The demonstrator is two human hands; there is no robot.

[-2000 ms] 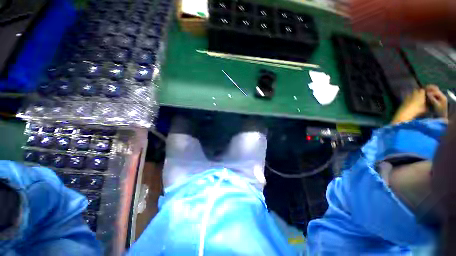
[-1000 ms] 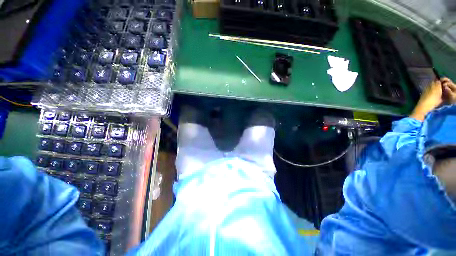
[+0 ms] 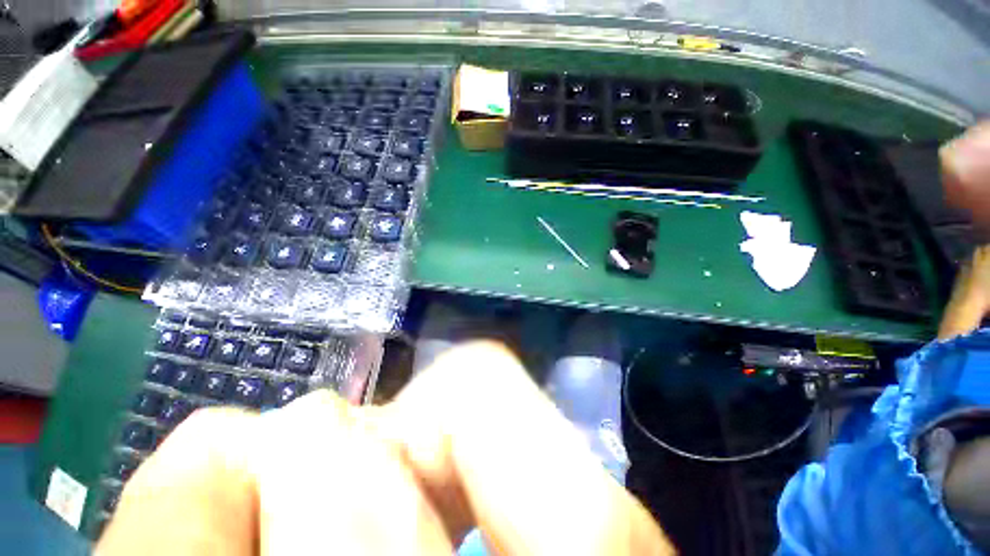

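Observation:
My left hand [image 3: 250, 478] and my right hand [image 3: 521, 456] show at the bottom, large, blurred and overexposed, close to the camera and side by side. What they hold, if anything, is hidden. Beyond them, a small black fixture or nest [image 3: 632, 244] lies on the green bench, with a short pale probe [image 3: 563, 242] to its left. A black ten-pocket tray [image 3: 635, 125] stands behind, with dark housings in its pockets. Long thin strips [image 3: 630, 194] lie before it. A crumpled white tissue [image 3: 777, 252] lies right of the fixture.
Clear blister trays [image 3: 326, 185] of black housings fill the left. A blue bin [image 3: 195, 163] with a black tray on top stands far left. A small cardboard box [image 3: 481, 106] adjoins the ten-pocket tray. Another black tray [image 3: 863, 217] and a person's blue sleeve [image 3: 868, 467] are at right.
Both my hands have come into view at the bottom. The view has shifted, so the bench items sit lower and further right, and more of the bench's back shows.

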